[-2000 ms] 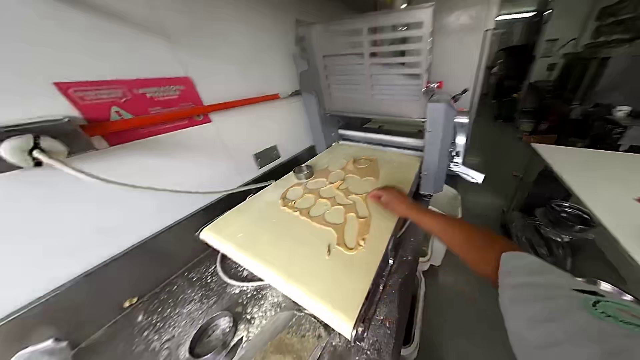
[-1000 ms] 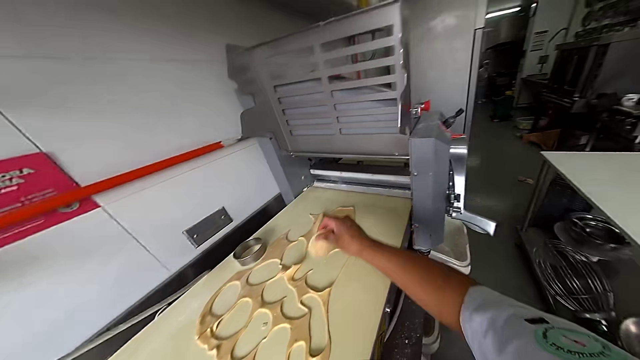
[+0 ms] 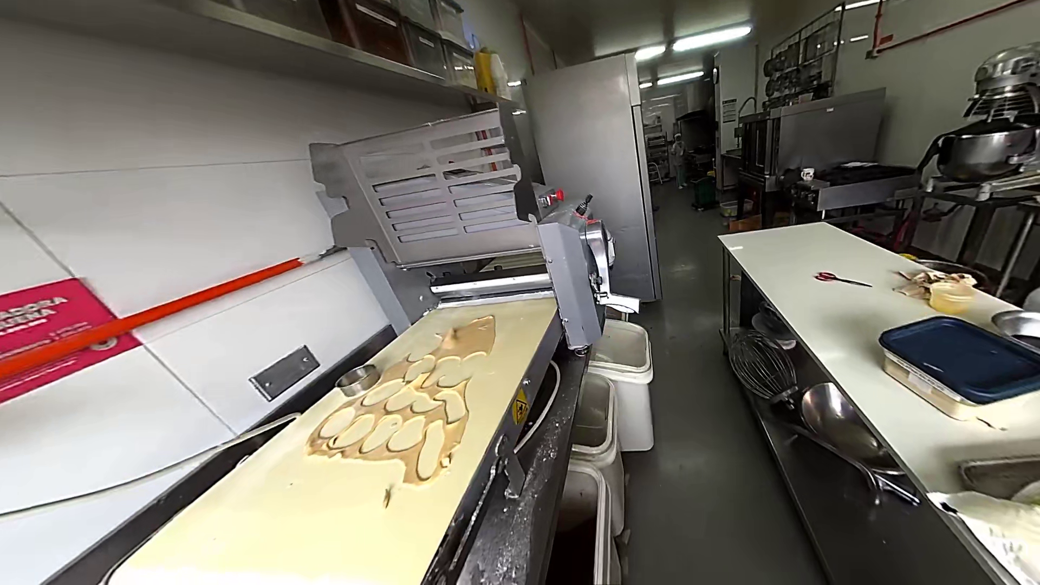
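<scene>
Neither my left hand nor my right hand shows in the head view. On the pale belt [image 3: 268, 520] of a dough sheeter lies a thin sheet of dough [image 3: 396, 457] with several round and oval holes cut through it. A metal ring cutter [image 3: 357, 379] rests on the belt at the left side of the dough. A small dough scrap [image 3: 387, 496] lies apart, below the sheet. The sheeter's slatted guard [image 3: 455, 195] is raised above the metal roller [image 3: 491, 284].
White bins [image 3: 621, 353] line the belt's right side. Across the aisle, a white-topped table [image 3: 800, 244] holds red-handled scissors [image 3: 841, 279] and a container with a dark blue lid [image 3: 963, 357]. A whisk [image 3: 764, 366] sits on its lower shelf. A stand mixer [image 3: 991, 146] is behind.
One second ago my right hand was over the dough, holding a round dough piece; now it is out of view. The view has swung right and shows more of the aisle and table.
</scene>
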